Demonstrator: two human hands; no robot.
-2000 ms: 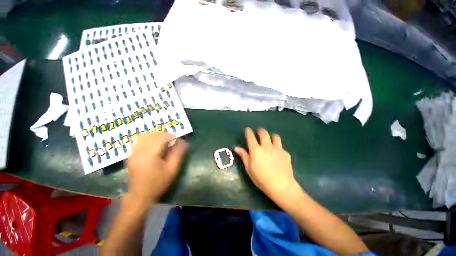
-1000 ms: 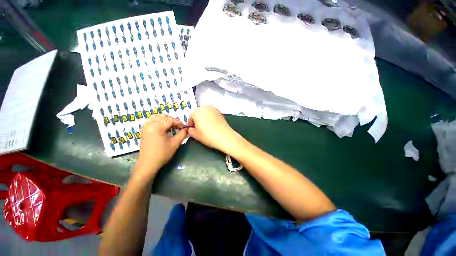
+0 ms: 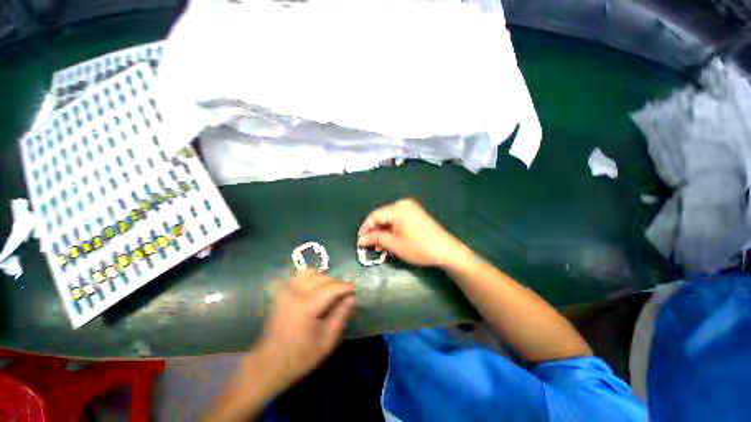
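Two silvery rounded-square rings show in front of me. My left hand (image 3: 309, 317) is blurred, its fingertips at the lower edge of the left ring (image 3: 300, 253); whether it grips it cannot be told. My right hand (image 3: 408, 235) has thumb and fingers closed on the upper part of the right ring (image 3: 372, 260), low at the bench; the fingers hide part of it. The foam parts tray (image 3: 123, 185) lies at the left, with rows of small bluish parts and two lower rows with yellow parts.
A second foam tray (image 3: 70, 78) lies beneath the first. White liner sheets (image 3: 346, 74) cover the back of the green bench (image 3: 527, 239). A crumpled white heap (image 3: 708, 165) and a white scrap (image 3: 603, 163) lie at the right. A red stool (image 3: 90, 379) stands lower left. Blue clothing (image 3: 700, 346) shows lower right.
My hands have parted and moved away from the foam tray to the rings. Two rings now show where one showed before. The camera view has shifted, with the tray now farther left.
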